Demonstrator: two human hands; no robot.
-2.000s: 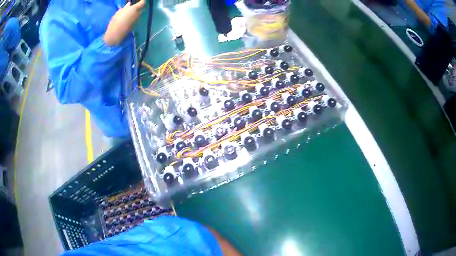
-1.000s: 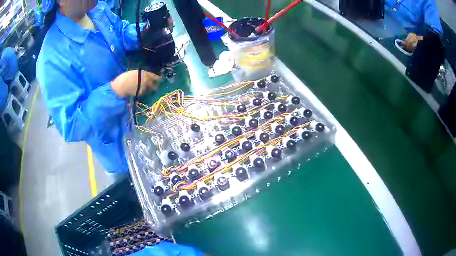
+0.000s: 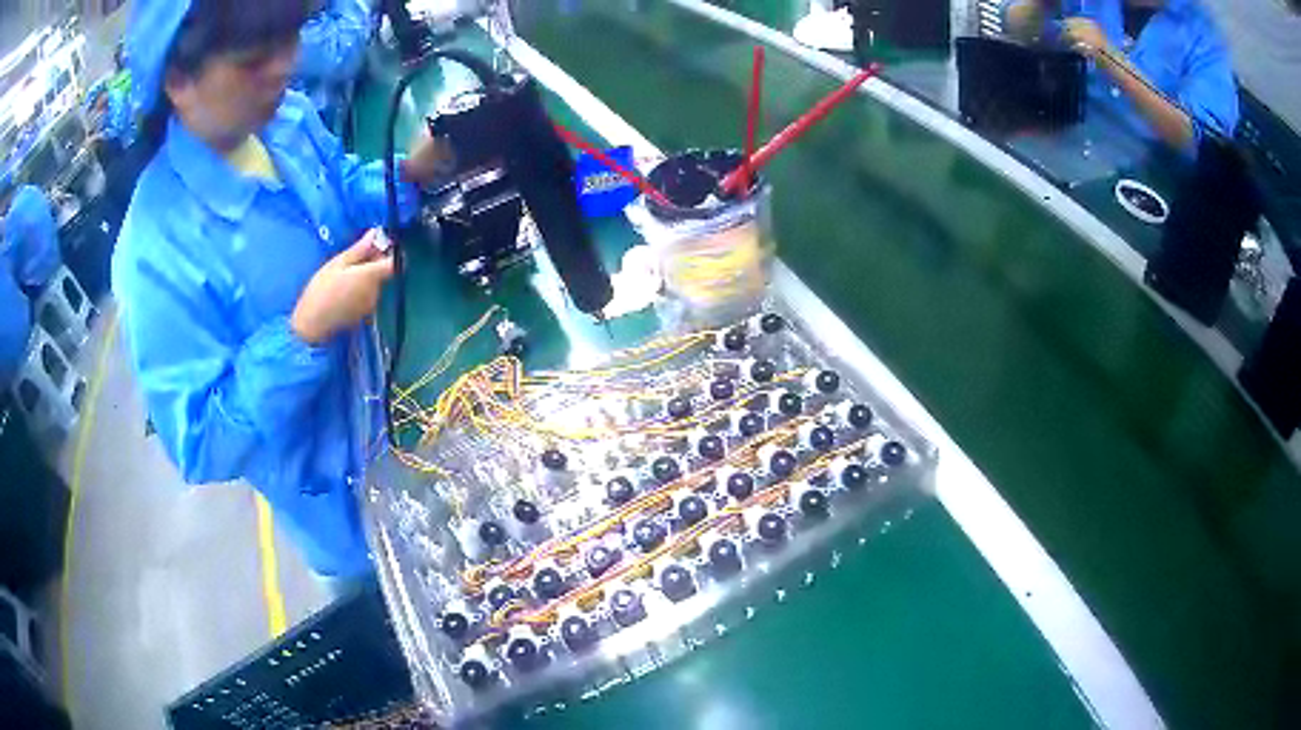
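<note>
Neither of my hands is in the picture. Nearest in front of me a clear blister tray [image 3: 856,535] lies on the green bench. It holds rows of small motors or lens units [image 3: 691,506] with round black tops and silvery bases. Orange-yellow lead wires [image 3: 492,392] are bunched at its far left corner and run between the rows. Some pockets at the left of the tray hold no black-topped unit. One loose unit [image 3: 511,338] lies just beyond the tray's far edge.
A clear jar [image 3: 709,257] with red-handled tools stands behind the tray. Beside it are a black electric screwdriver [image 3: 557,214] with a cord and a blue bin [image 3: 606,183]. A person in a blue smock [image 3: 236,300] handles a black housing [image 3: 482,214]. A dark crate [image 3: 307,663] is below left.
The view has tilted up, so the tray sits lower in the picture. My blue sleeve has left the bottom edge. The other person's hand has moved from near the wires to in front of their chest.
</note>
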